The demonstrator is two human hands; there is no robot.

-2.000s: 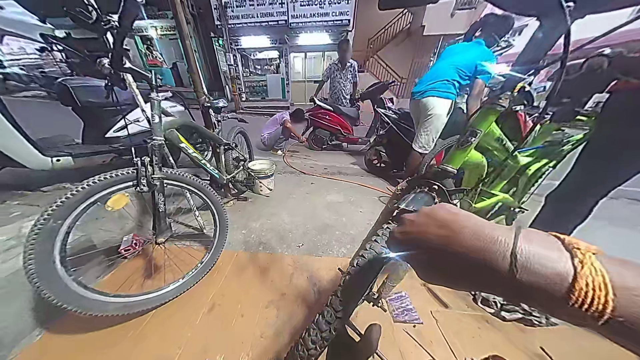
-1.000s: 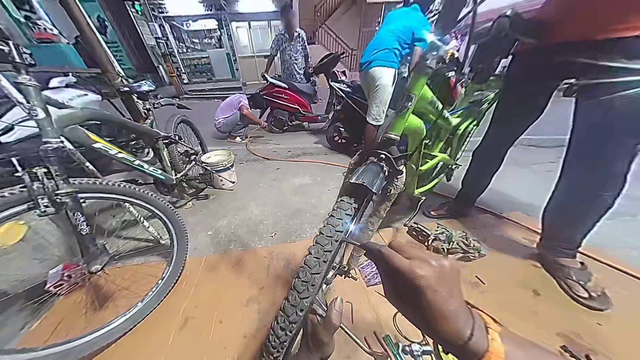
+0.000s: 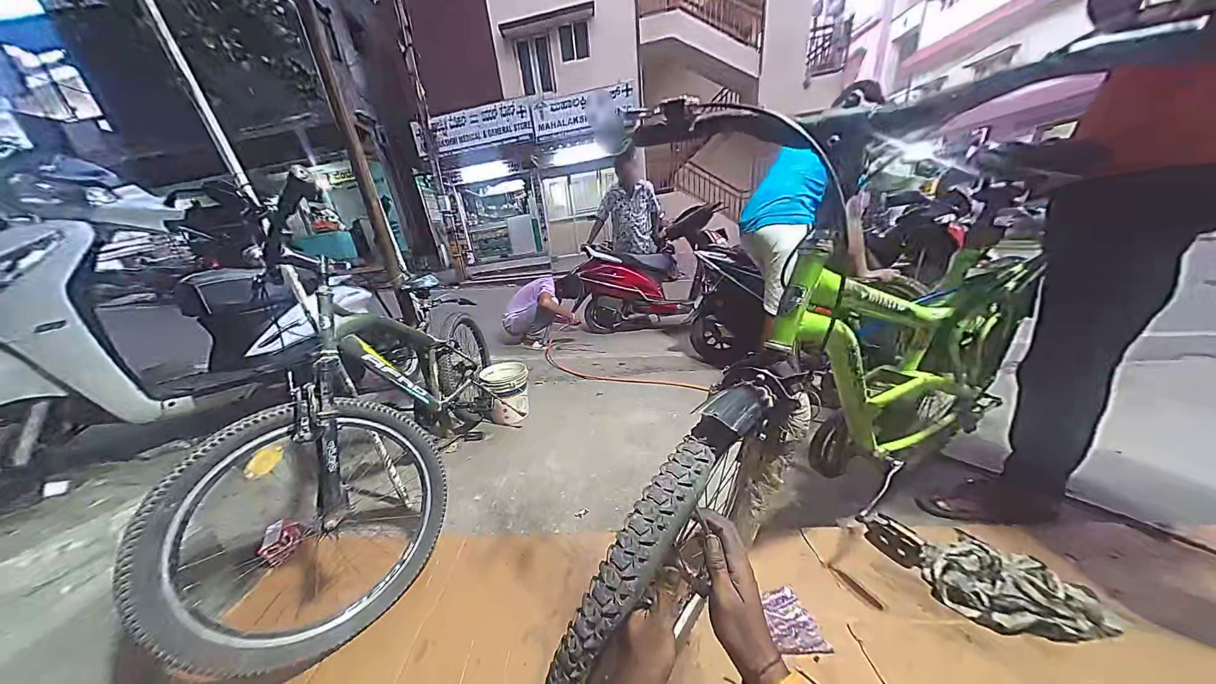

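Observation:
A knobby bicycle tyre (image 3: 632, 560) on the front wheel of a green bicycle (image 3: 845, 351) slants up the middle of the view, under a black mudguard (image 3: 736, 413). My right hand (image 3: 736, 598) is at the wheel's right side, with its fingertips near the rim and spokes; whether it holds anything is unclear. Low behind the tyre is my left hand (image 3: 646, 641), close to the wheel's hub area, its fingers partly hidden by the tyre and spokes. A patterned packet (image 3: 793, 619) lies just right of my right hand.
Another bicycle (image 3: 328, 427) stands at left beside a white bucket (image 3: 505, 391). A crumpled cloth (image 3: 1012, 584) lies near a pedal (image 3: 893, 540) at right. A person in dark trousers (image 3: 1083, 332) stands close by. Farther off, several people are around a red scooter (image 3: 638, 275) and an orange hose (image 3: 617, 378).
My right hand has come down from the top of the tyre to the wheel's side. The view has tilted up since one second ago.

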